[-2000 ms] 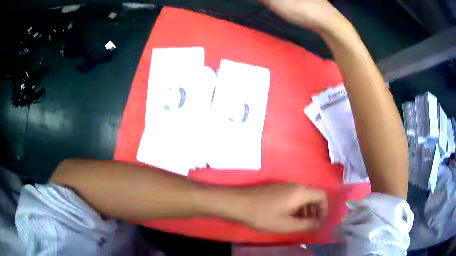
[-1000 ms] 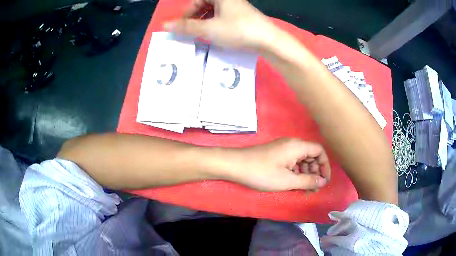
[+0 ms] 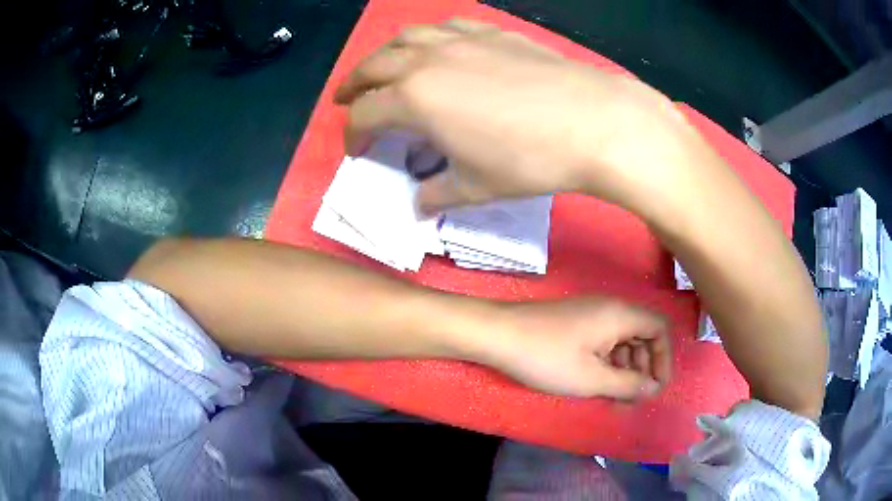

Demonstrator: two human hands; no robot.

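Observation:
Two side-by-side stacks of white user manuals lie on the red mat, the left stack (image 3: 377, 210) and the right stack (image 3: 499, 235). A dark ring picture shows on the left one. My right hand (image 3: 469, 108) is blurred above the stacks, palm down, and covers their upper parts. Its fingers and thumb are spread around the left stack's top. Whether it grips a sheet cannot be told. My left hand (image 3: 606, 352) is at the mat's lower right, fingers curled, with nothing visible in it.
White slips (image 3: 710, 328) show partly behind my right forearm on the red mat (image 3: 587, 426). Bundled leaflets (image 3: 846, 240) stand on the dark bench at right, near a person's pale sleeve. A grey post (image 3: 831, 113) is at upper right. Dark items (image 3: 103, 103) lie at upper left.
My right hand came in from the upper right to the stacks, and now reaches lower over them. The left stack's lower edge looks more slanted. My left hand stays curled in about the same place.

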